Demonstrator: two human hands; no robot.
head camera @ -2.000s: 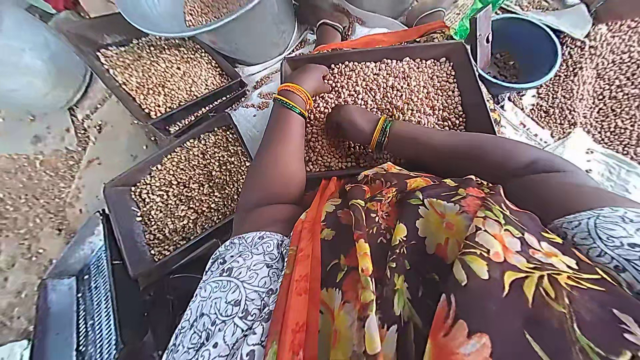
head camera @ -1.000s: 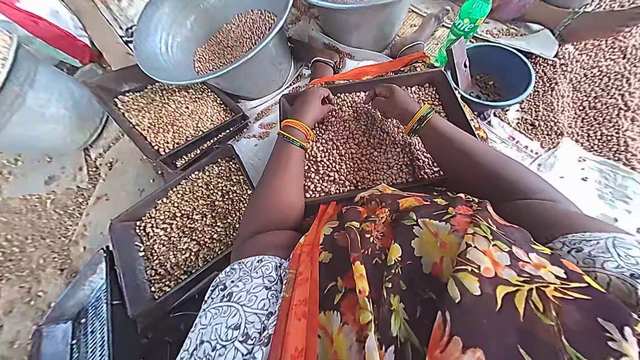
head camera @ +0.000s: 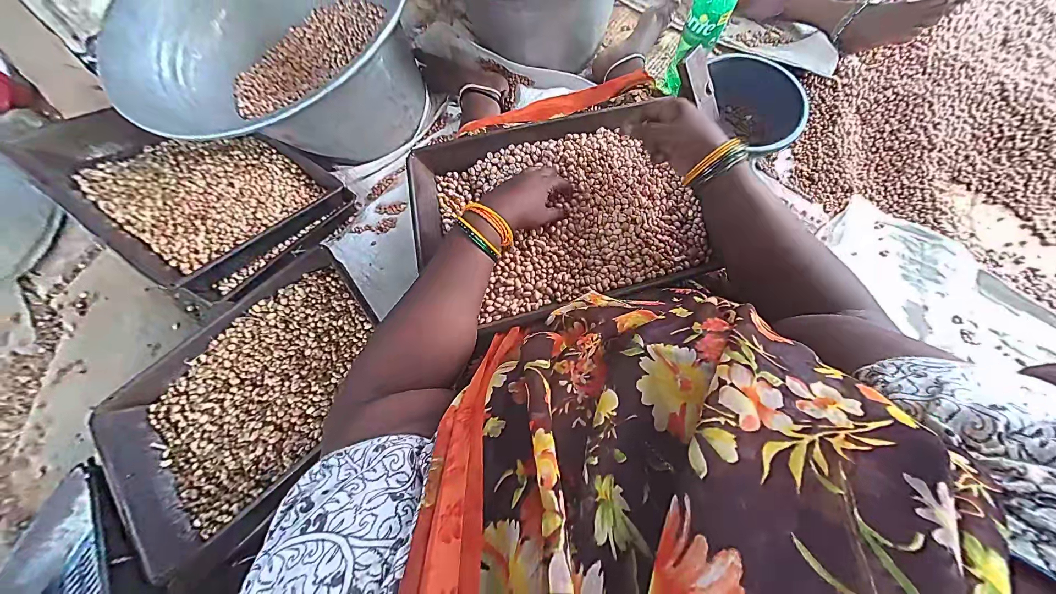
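Note:
A dark rectangular tray [head camera: 425,206] of brownish nuts or seeds [head camera: 594,239] lies in front of my body. My left hand [head camera: 532,198] rests on the nuts left of the tray's middle, its fingers curled; whether it holds any cannot be seen. At the tray's far right corner is my right hand [head camera: 676,136], fingers bent over the nuts, its fingertips partly hidden. Beside it, just past the tray, stand a flat metal piece [head camera: 701,81] and a dark blue bowl [head camera: 763,103] with a few nuts inside.
Two more dark trays of nuts, one upper [head camera: 41,157] and one lower [head camera: 140,478], lie at left. A large metal basin [head camera: 355,107] stands behind them. A green bottle [head camera: 701,33] is beyond the bowl. Nuts are spread over the ground [head camera: 932,124] at right. Another person's foot [head camera: 883,25] shows at the top.
My left hand has moved from the tray's far left corner in over the nuts. My right hand has moved right to the far right corner. The two hands are farther apart.

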